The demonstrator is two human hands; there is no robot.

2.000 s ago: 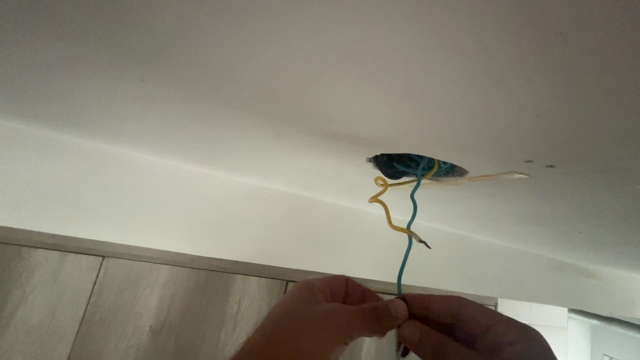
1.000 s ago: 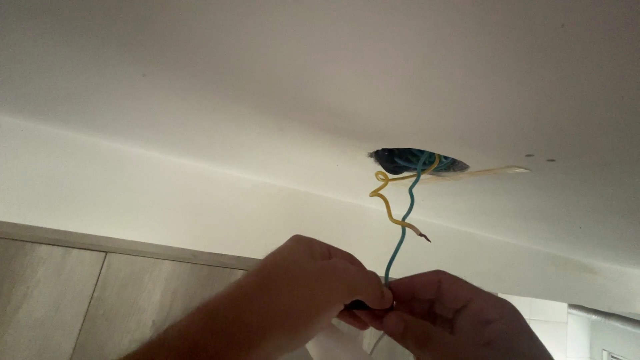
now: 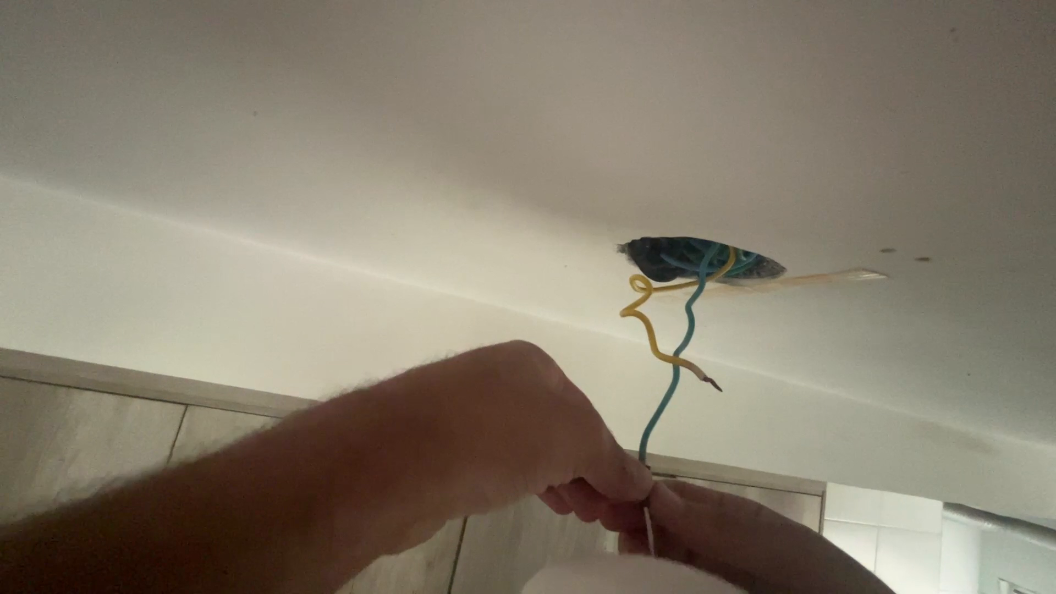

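A blue insulated wire [image 3: 690,322] hangs out of a ragged ceiling hole [image 3: 660,257], with more wires inside it. My left hand [image 3: 528,437] pinches its lower end between thumb and fingers. Against those fingertips, my right hand [image 3: 726,528] also grips at the joint, where a thin white wire [image 3: 649,530] runs downward. The exact join is hidden by the fingers. A kinked yellow wire [image 3: 652,334] with a bare, dark tip hangs loose and crosses the blue one. Below the hands a rounded white object [image 3: 627,577] shows, too little of it to name.
The white ceiling [image 3: 371,124] has a pale streak [image 3: 833,279] and two small marks right of the hole. Wood-look panels [image 3: 74,421] stand below at the left. White tiles [image 3: 883,520] and a grey pipe [image 3: 998,521] are at lower right.
My left forearm has come further into view, with its wrist raised. The rounded white object has appeared at the bottom edge. The white wire shows below my fingers, as it did one second ago.
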